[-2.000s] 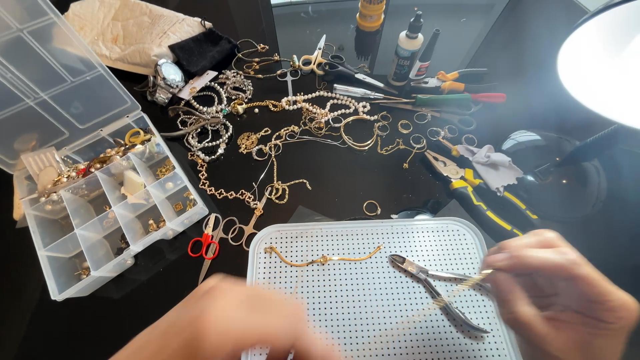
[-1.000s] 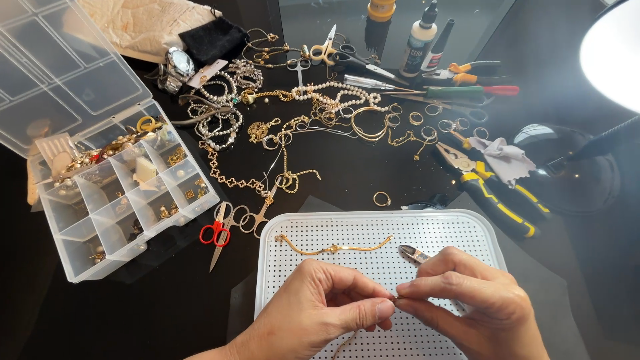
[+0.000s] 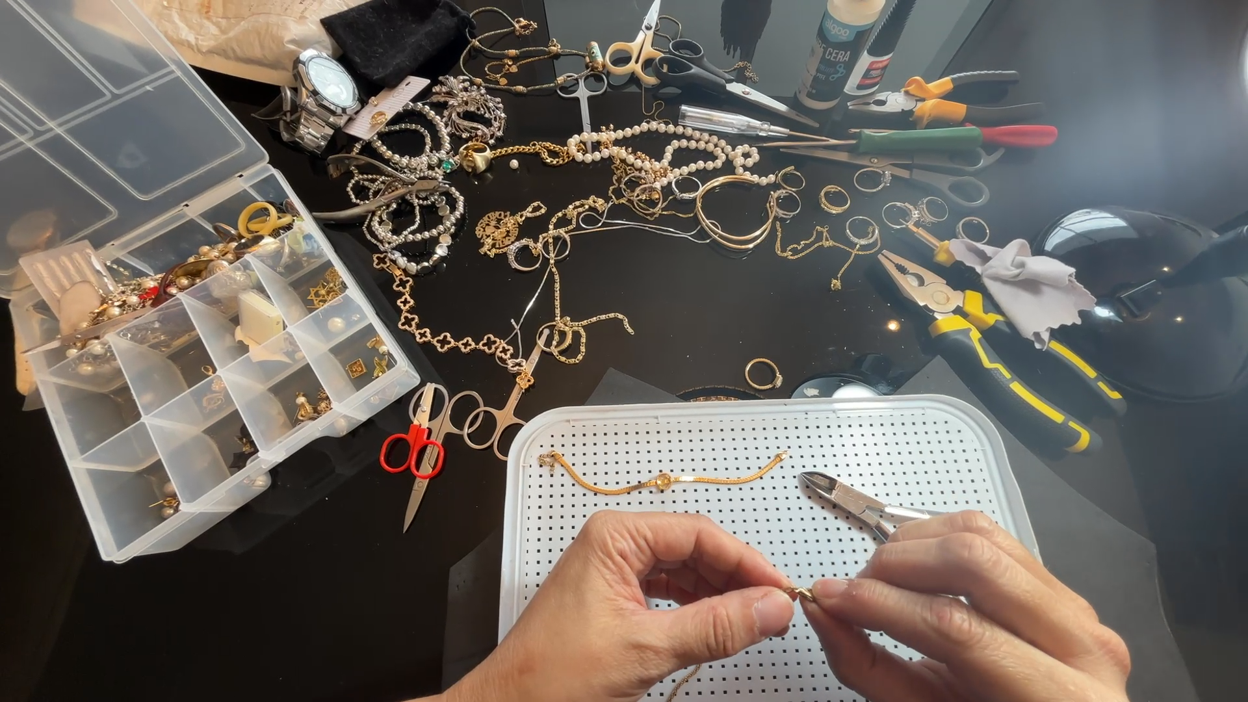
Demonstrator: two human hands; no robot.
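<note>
My left hand [image 3: 663, 600] and my right hand [image 3: 960, 614] meet over the white perforated tray [image 3: 760, 414]. Between their thumbs and fingertips they pinch a small gold-coloured jewelry piece [image 3: 799, 592], mostly covered by the fingers. Part of a thin chain [image 3: 685, 682] shows below the left hand, near the lower frame edge; whether it joins the pinched piece I cannot tell. Above my hands a gold bracelet [image 3: 663, 481] lies stretched across the tray. Metal cutting nippers [image 3: 858, 500] rest on the tray, their handles partly hidden behind my right hand.
At left stands an open clear plastic compartment box [image 3: 390, 400] holding jewelry. Red-handled scissors [image 3: 414, 451] lie beside the tray. Behind are chains, pearl strands [image 3: 673, 146], rings and a wristwatch [image 3: 327, 88]. Yellow-and-black pliers [image 3: 1009, 366], a grey cloth [image 3: 1029, 283] and a screwdriver [image 3: 921, 139] lie to the right.
Two seconds ago my hands were apart and blurred, with a thin strand at the right hand. They came together over the tray and still pinch a small piece. The bracelet stays on the tray.
</note>
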